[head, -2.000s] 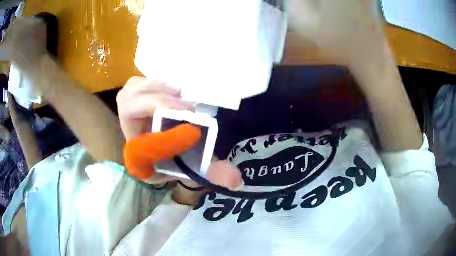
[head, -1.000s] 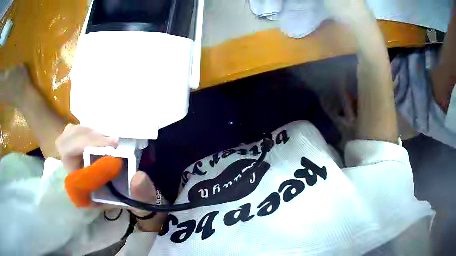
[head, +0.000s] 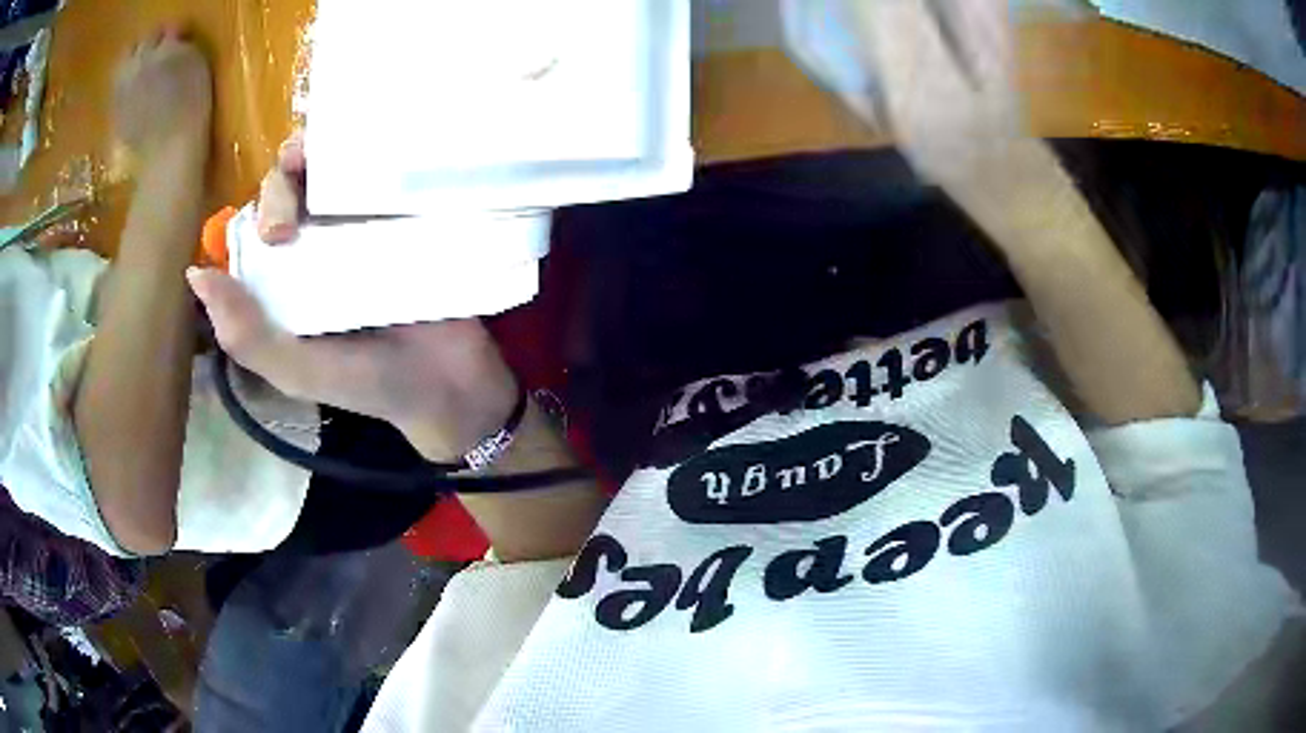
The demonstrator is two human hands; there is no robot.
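Note:
A white security camera (head: 494, 100) is held up at the top centre, its broad flat face towards me and its top cut off by the picture's edge. My left hand (head: 358, 351) grips the white mounting bracket (head: 387, 272) below it, thumb and fingers around the bracket's left end. A bit of the orange finger cot (head: 219, 236) shows there. A black cable (head: 344, 465) loops from the bracket under my wrist. My right hand (head: 953, 108) is blurred at the upper right, away from the camera, with a pale wiping cloth (head: 831, 50) at its fingers.
The shiny orange-brown tabletop (head: 774, 108) runs across the top. At the left, another person's forearm (head: 136, 329) reaches over the table, fist on it. White material (head: 1217, 43) lies at the top right. Grey clothing shows at the right edge.
The camera has turned and moved right, hiding its black section and the bracket's open frame. My left hand has rotated and risen. My right hand is lower and further left with the cloth.

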